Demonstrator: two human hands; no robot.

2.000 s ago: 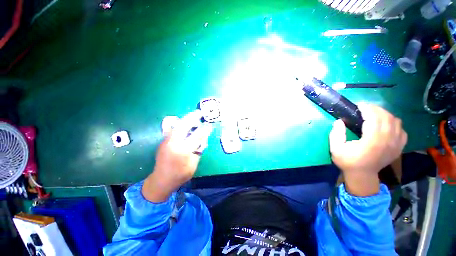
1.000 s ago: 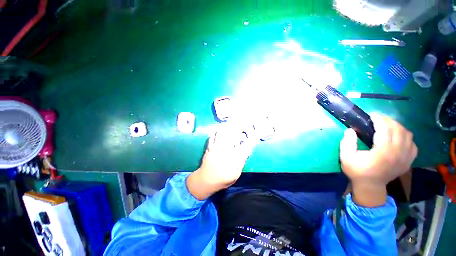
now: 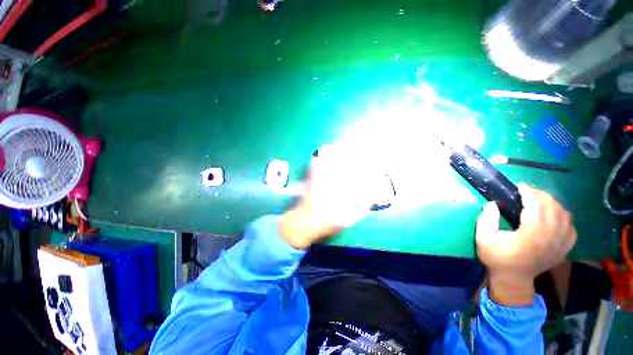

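My right hand (image 3: 525, 236) is closed around a black electric screwdriver (image 3: 486, 177), its tip pointing up and left into the lamp glare. My left hand (image 3: 326, 201) is blurred and its fingers are washed out by the glare; what it holds, if anything, cannot be told. A pale part with a dark edge (image 3: 383, 193) lies just right of my left hand. A dark edge of another part shows at the hand's upper left. Left of it lie a white rounded-square part (image 3: 277, 174) and a smaller one with a dark centre hole (image 3: 212, 177).
A silver desk lamp (image 3: 541, 35) stands at the upper right. Below it lie tweezers (image 3: 527, 96), a blue dotted patch (image 3: 553, 136), a black-handled stick (image 3: 531, 163) and a clear tube (image 3: 594, 136). A fan (image 3: 38, 163), blue bin (image 3: 132, 291) and printed box (image 3: 73, 301) are at left.
My left hand has moved right, from beside the white parts into the glare. My right hand still holds the screwdriver. The whole view has shifted, so bench things appear lower and further right.
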